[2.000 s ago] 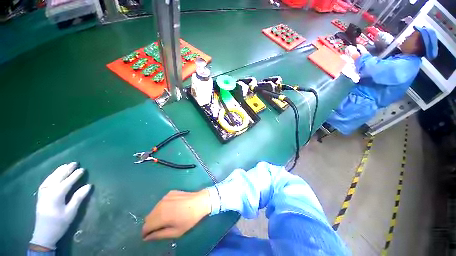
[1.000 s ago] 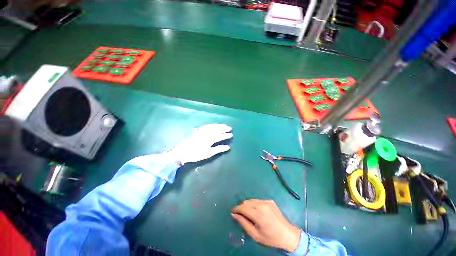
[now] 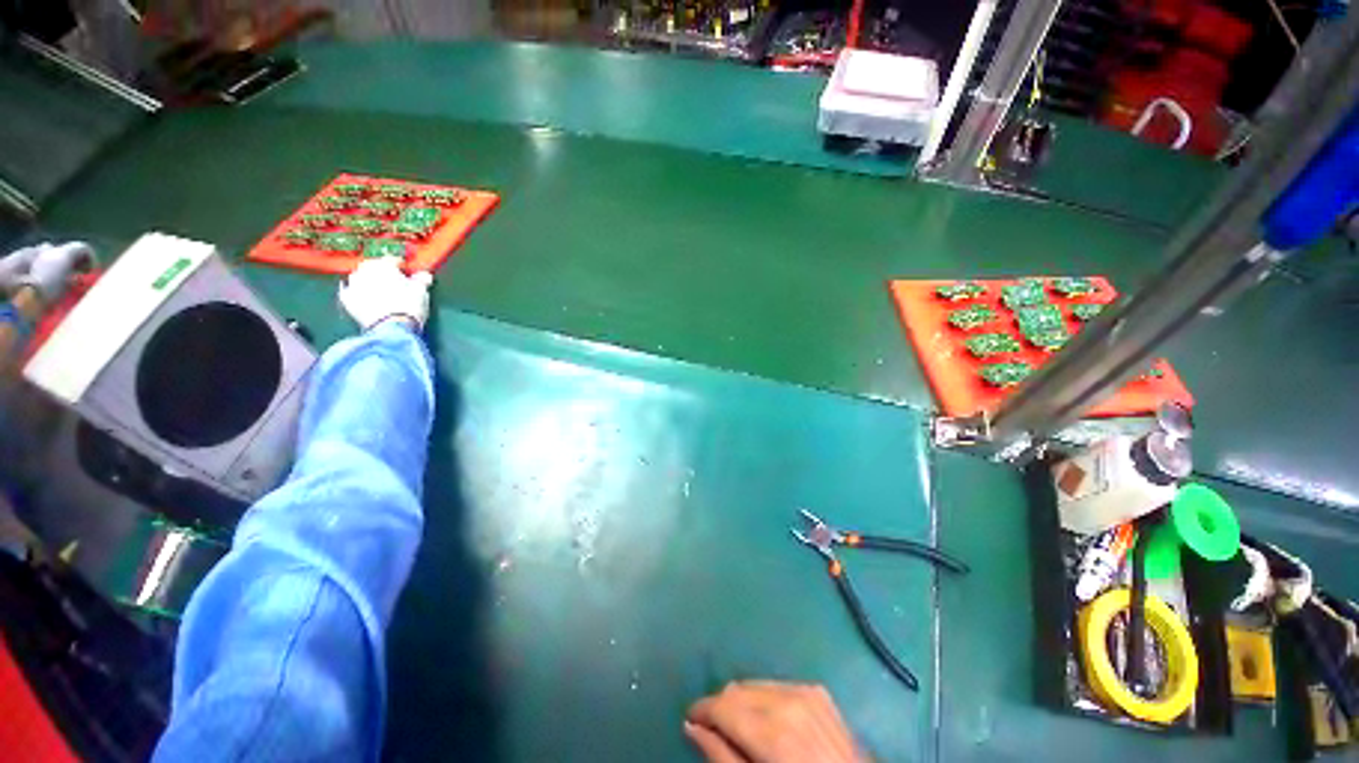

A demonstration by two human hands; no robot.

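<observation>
My left hand [image 3: 386, 292], in a white glove, reaches to the near edge of an orange-red soldering tray [image 3: 279, 251] that holds rows of small green circuit boards [image 3: 340, 240]. Its fingers are at the tray's edge by one board; whether they grip it cannot be told. My bare right hand [image 3: 778, 724] rests on the green bench at the bottom edge, partly cut off, with nothing seen in it. Diagonal cutters [image 3: 853, 572] with black handles lie spread on the bench, above and right of my right hand.
A grey fume extractor [image 3: 209, 373] stands left of my sleeve, a spool [image 3: 172, 568] below it. Another person's gloved hand [image 3: 48, 268] is at the far left. A second tray [image 3: 936, 336] lies behind the slanting metal post [image 3: 1145, 280]. A black tool box [image 3: 1052, 626] stands right.
My left hand has moved from mid-bench forward and left to the tray's edge. My right hand sits lower in the picture. The view has shifted slightly.
</observation>
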